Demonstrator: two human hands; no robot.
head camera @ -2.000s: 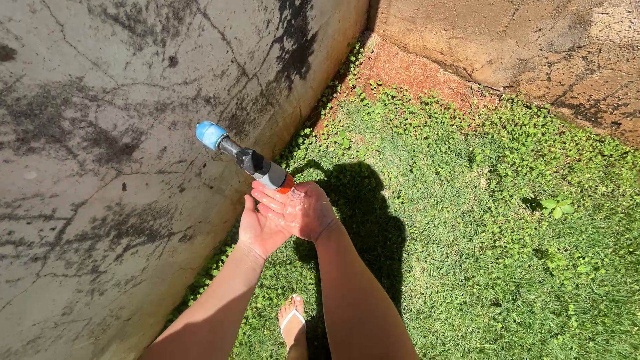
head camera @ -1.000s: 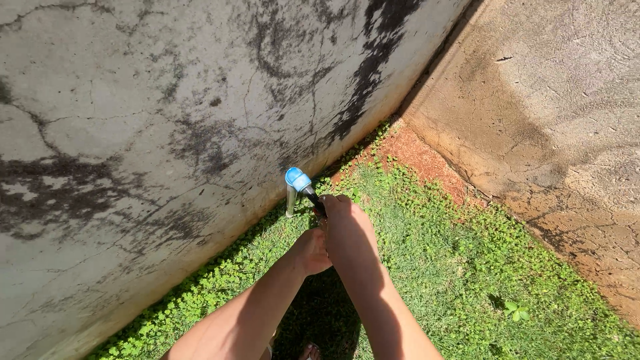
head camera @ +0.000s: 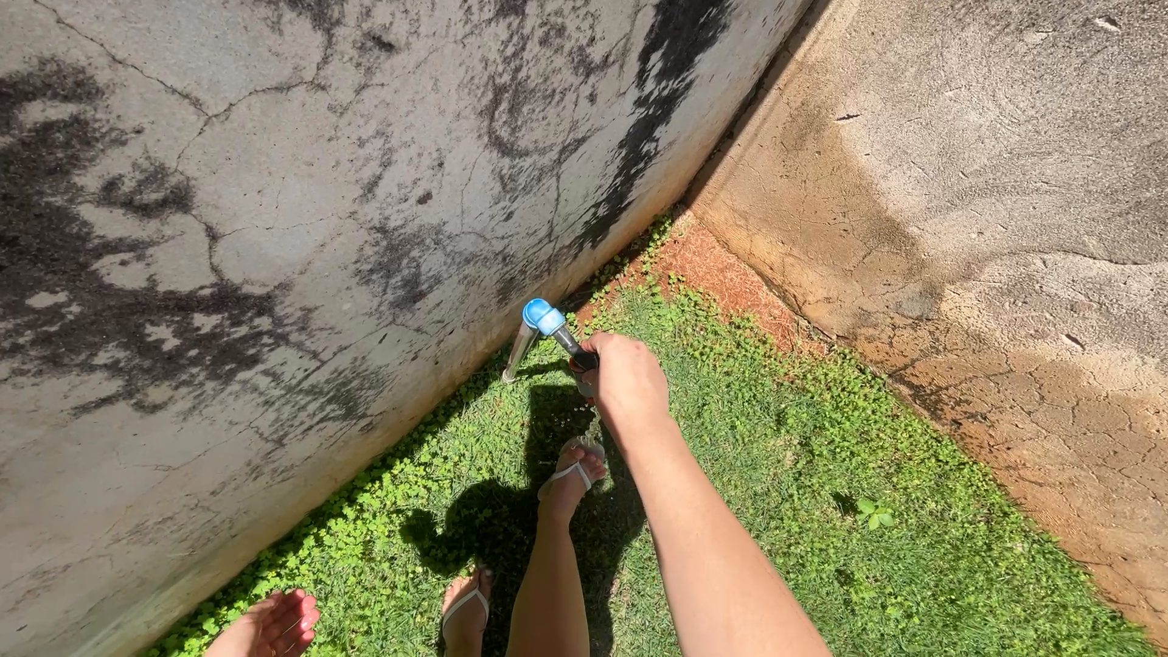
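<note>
A garden tap (head camera: pixel 577 351) with a blue elbow fitting (head camera: pixel 544 316) tops a pale upright pipe (head camera: pixel 520 352) beside the wall. My right hand (head camera: pixel 630 376) is closed over the tap's dark body, fingers wrapped around its far side and partly hidden. Some droplets of water seem to show below the tap, above my foot (head camera: pixel 572 470). Down at the lower left, my left hand (head camera: pixel 274 624) is held apart from the tap, fingers loosely curled, with nothing in it.
A cracked, stained wall (head camera: pixel 301 228) rises on the left, and another wall (head camera: pixel 985 219) meets it in a corner. Reddish soil (head camera: pixel 721 283) lies in that corner. Grass and low clover (head camera: pixel 776 438) cover the ground under my sandalled feet.
My left hand has come away from the tap to the lower left, while my right hand stays at it. Two seconds ago both hands were cupped together under the spout, with water on them.
</note>
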